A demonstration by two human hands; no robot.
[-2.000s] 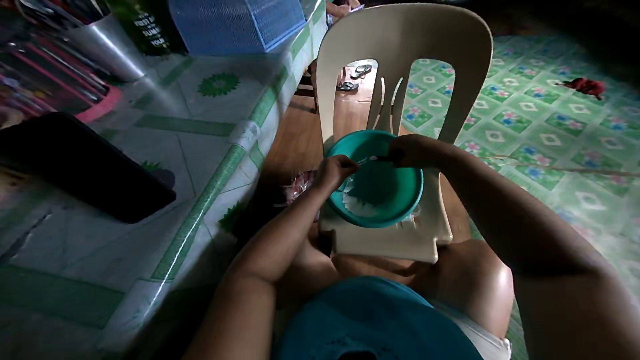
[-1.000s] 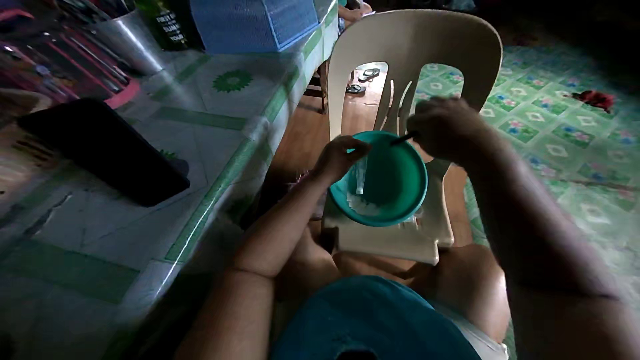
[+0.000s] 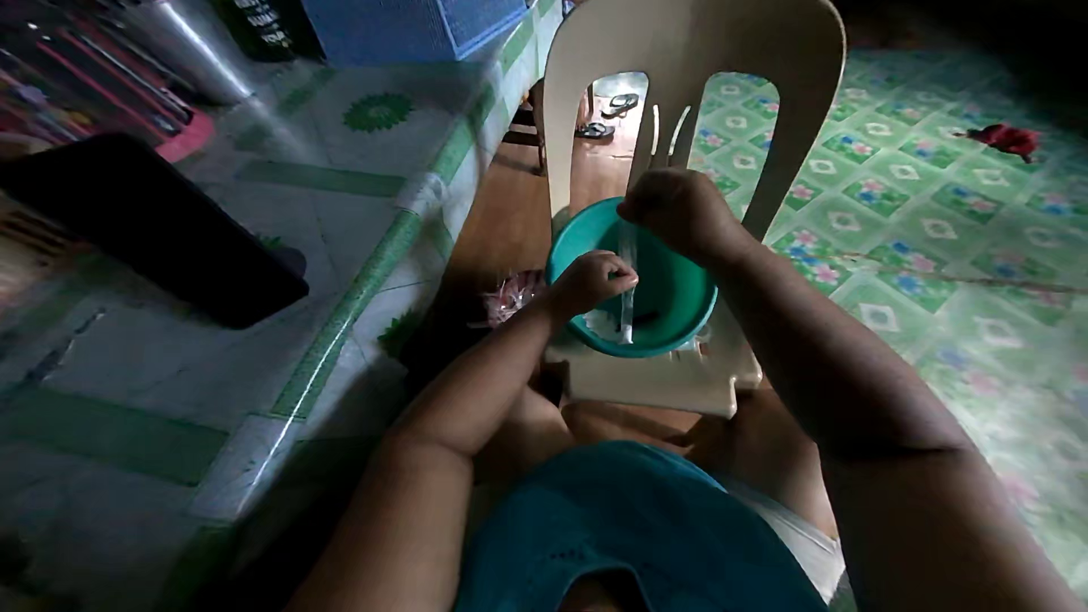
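Observation:
A round green plastic basin [image 3: 684, 314] rests on the seat of a beige plastic chair [image 3: 654, 387]. A narrow, clear plastic tube-like bag [image 3: 627, 319] hangs upright over it, with something whitish at its lower end. My left hand [image 3: 595, 280] pinches the bag around its middle. At the bag's upper end my right hand [image 3: 676, 208] is closed, above the far rim. White material [image 3: 601, 323] lies in the near left part of the basin, and a dark slim object [image 3: 648, 316] lies near the bag's lower end. The basin's far inside is partly hidden by my hands.
Left of the chair runs a tiled counter [image 3: 340, 238] bearing a black flat object [image 3: 153, 229], a blue box-like container [image 3: 382, 30], a metal container [image 3: 200, 51] and a pink rack [image 3: 187, 140]. Slippers [image 3: 595, 131] and a red cloth-like item [image 3: 1007, 140] lie on the floor.
The dark slim tool seen in my right hand a second ago no longer shows there. That hand is now closed at the bag's top, and the bag hangs between both hands.

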